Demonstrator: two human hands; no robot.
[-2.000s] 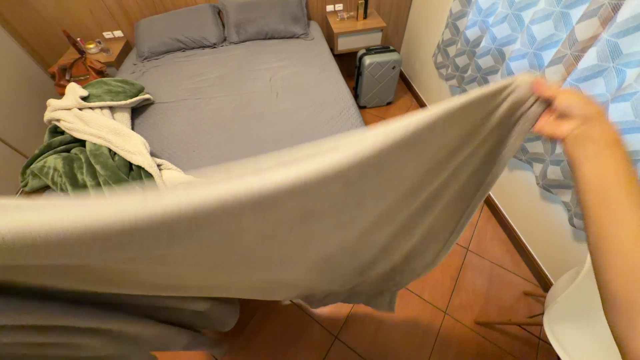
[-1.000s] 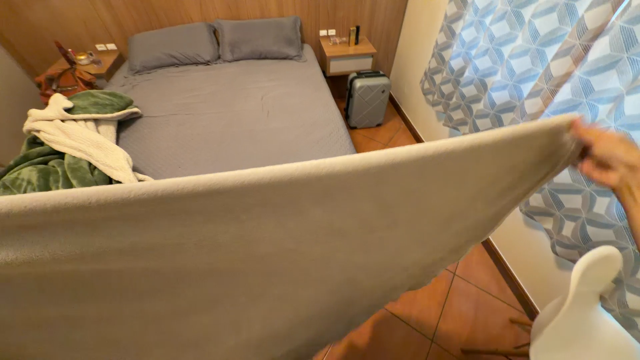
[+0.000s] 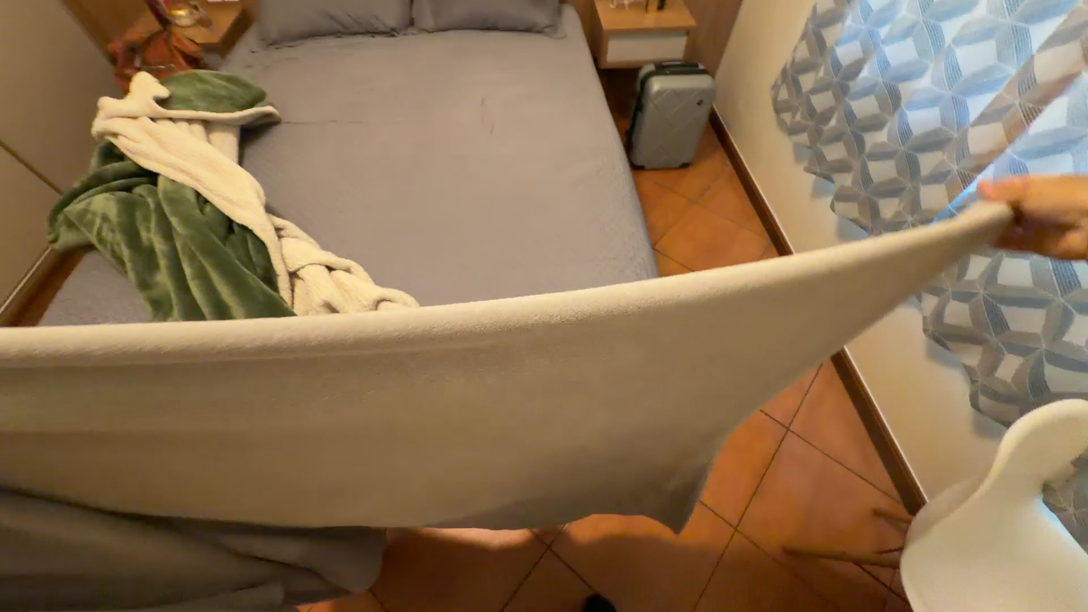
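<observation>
My right hand (image 3: 1045,214), at the right edge of the view, grips the corner of a large beige-grey cloth (image 3: 510,399). The cloth stretches across the whole width of the view, its upper edge nearly level and its lower part hanging over the floor. Its left end runs out of view, and my left hand cannot be seen. Beyond it stands a bed with a grey sheet (image 3: 450,161). A green and cream fleece blanket (image 3: 195,204) lies bunched on the bed's left side. Darker grey fabric (image 3: 187,552) hangs below the cloth at the lower left.
A white chair (image 3: 994,544) with wooden legs is at the lower right. A grey suitcase (image 3: 671,119) stands beside the bed, near a nightstand (image 3: 643,38). Patterned curtains (image 3: 926,119) hang along the right wall. Two grey pillows (image 3: 331,17) rest at the headboard; terracotta tiles (image 3: 790,476) cover the floor.
My right hand has kept hold of the cloth's corner throughout. The cloth billowed two seconds ago and hid more of the floor one second ago; its lower edge now shows above the tiles.
</observation>
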